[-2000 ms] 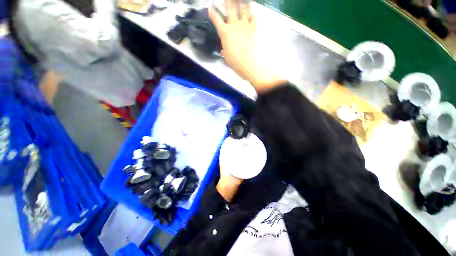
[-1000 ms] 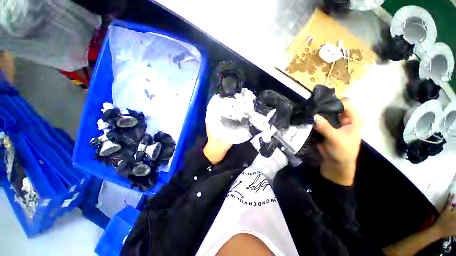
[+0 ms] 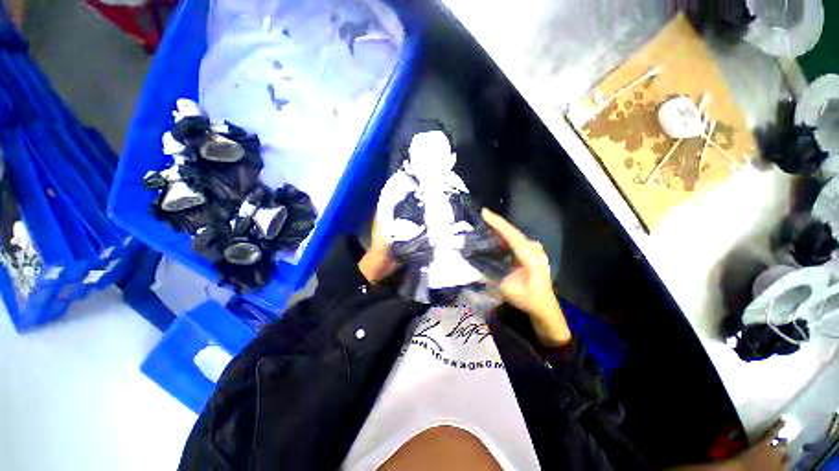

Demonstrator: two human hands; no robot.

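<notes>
A black-and-white figurine (image 3: 440, 221) is held upright over my lap, with a white head and white front and black folded parts at its sides. My left hand (image 3: 375, 253) grips it from the left, mostly hidden behind it. My right hand (image 3: 526, 276) grips its lower right side, thumb and fingers on the black part. A round white part shows at the figurine's left edge. Whether the pieces are fully joined I cannot tell.
A blue crate (image 3: 348, 179) with a white liner holds several black-and-white pieces (image 3: 221, 198). A stained cardboard mat (image 3: 635, 138) bears a white glue dish (image 3: 679, 117) and swabs. White discs with black lumps line the bench's right. Blue crates stand at left. Another person's arm shows lower right.
The white disc and the larger black part, held apart in two hands, are now together as one figurine, turned to face me. My right hand has moved left and down. The view has shifted.
</notes>
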